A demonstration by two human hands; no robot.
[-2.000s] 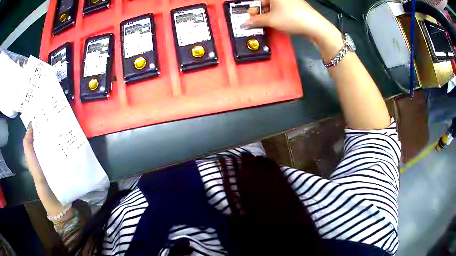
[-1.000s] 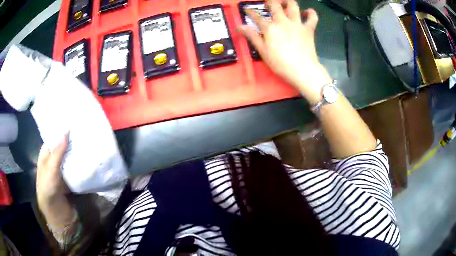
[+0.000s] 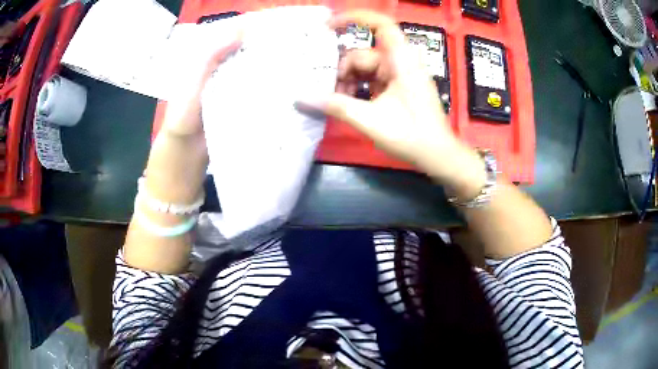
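Note:
My left hand holds the long white label strip, which hangs over the tray's front edge, its print unreadable. My right hand is at the strip's right edge, its thumb against the paper and fingers curled; blur hides whether it grips anything. The red tray lies beneath and beyond both hands. A black unit at its right has a white label and a round gold sticker. Another labelled unit is partly behind my right hand. The strip and hands hide much of the tray's left part.
A white label roll lies on the dark green bench at left, with printed paper trailing. Red trays stand at far left. White paper spreads behind my left hand. A thin dark tool and a small fan are at right.
The view has shifted left. My left hand has raised the strip over the tray. My right hand has left the right-end unit and come to the strip.

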